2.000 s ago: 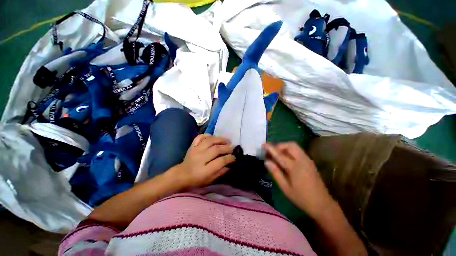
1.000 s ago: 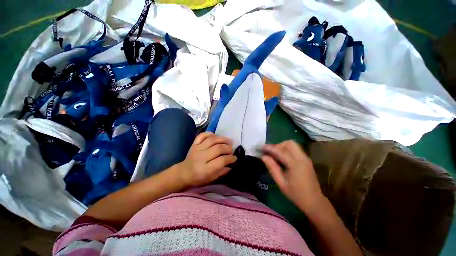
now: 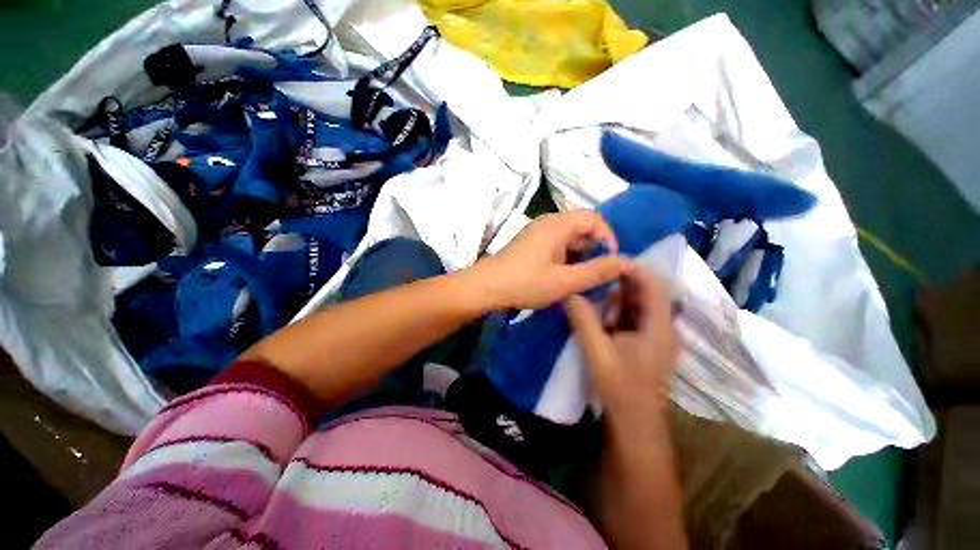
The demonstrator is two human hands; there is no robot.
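Observation:
A blue whale-shaped plush bag [image 3: 527,355] lies on my lap, its forked tail [image 3: 709,185] pointing up and to the right over the right sack. Its black rim [image 3: 514,421] with small white lettering is near my belly. My left hand [image 3: 559,258] grips the bag's side with thumb and fingers pinched. My right hand [image 3: 629,328], blurred, is at the same spot, its fingertips close to the left thumb. I cannot tell whether a small tool is in it.
The left white sack [image 3: 43,290] holds a heap of blue bags [image 3: 215,290] with printed black straps. The right white sack [image 3: 838,344] has a few blue bags [image 3: 741,258] on it. Yellow sacking [image 3: 527,38] lies beyond. A brown carton [image 3: 741,483] stands at my right.
The bag has turned from belly up to its side, and its tail has swung right. Both hands have moved up from the rim to the bag's side. The view has shifted.

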